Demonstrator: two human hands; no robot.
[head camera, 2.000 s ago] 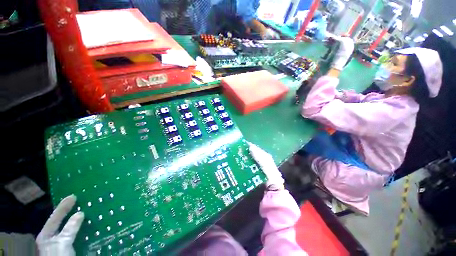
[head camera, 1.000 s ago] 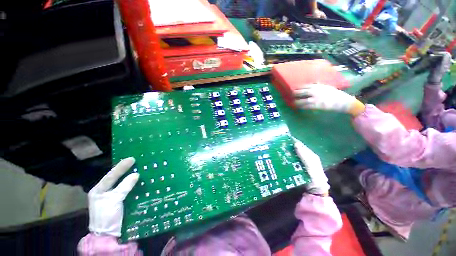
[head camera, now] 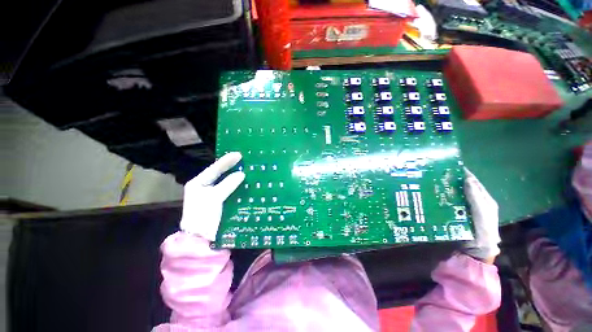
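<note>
A large green circuit board (head camera: 337,175) is in front of me, its nearly flat side up, with rows of black transistors at the upper right and a bright glare band across it. My left hand (head camera: 213,194), in a white glove, holds the board's left edge, with fingertips on its face. My right hand (head camera: 481,211), also in a white glove, holds the right edge near the lower corner. The undersides of the board and the hidden fingers do not show.
A red foam block (head camera: 500,83) lies on the green bench (head camera: 513,162) beyond the board's right corner. Black totes (head camera: 130,71) stand at the left. A red post (head camera: 273,32) and red bin (head camera: 350,32) are behind. Other boards (head camera: 552,42) and a neighbour's pink sleeve (head camera: 558,282) are at the right.
The view has turned left, so the board, still held by both hands, appears further right and squarer. The neighbour's hand that was at the foam block is out of view.
</note>
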